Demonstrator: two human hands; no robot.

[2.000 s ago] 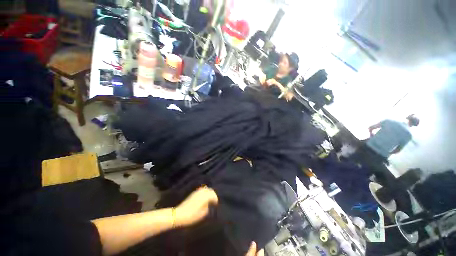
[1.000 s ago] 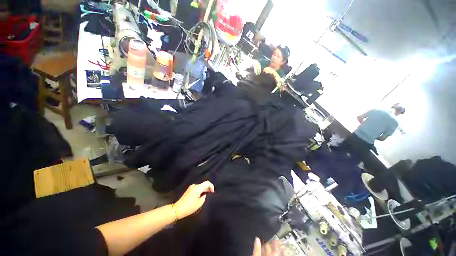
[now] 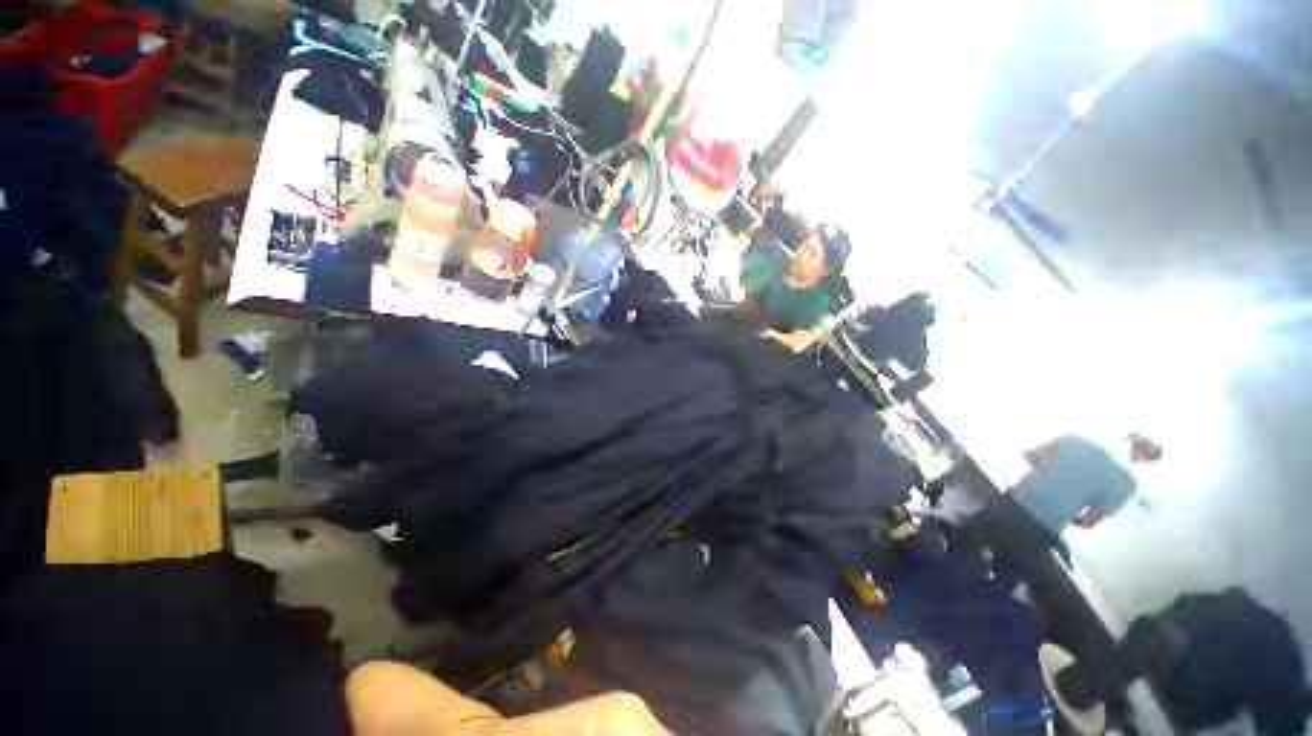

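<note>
A large heap of black cloth (image 3: 619,446) fills the middle of the view. A smoother dark piece (image 3: 691,626) lies at its front, running down to the overlock machine (image 3: 909,697), whose top alone shows at the bottom edge. My left hand (image 3: 597,715) is at the bottom edge, below the heap and left of the machine. It is mostly cut off, so its fingers and any cloth in them are hidden. My right hand is out of the picture.
A white neighbouring table (image 3: 266,273) holds a pink bottle (image 3: 429,223) and an orange-topped bottle (image 3: 501,245). A wooden stool (image 3: 187,173), a red basket (image 3: 123,94) and a yellow slatted board (image 3: 137,515) are left. Two people (image 3: 806,281) (image 3: 1079,482) are behind the heap.
The view has tilted up, so the heap and machine sit lower. My left hand has dropped to the bottom edge; my right hand, partly visible before, has left the picture.
</note>
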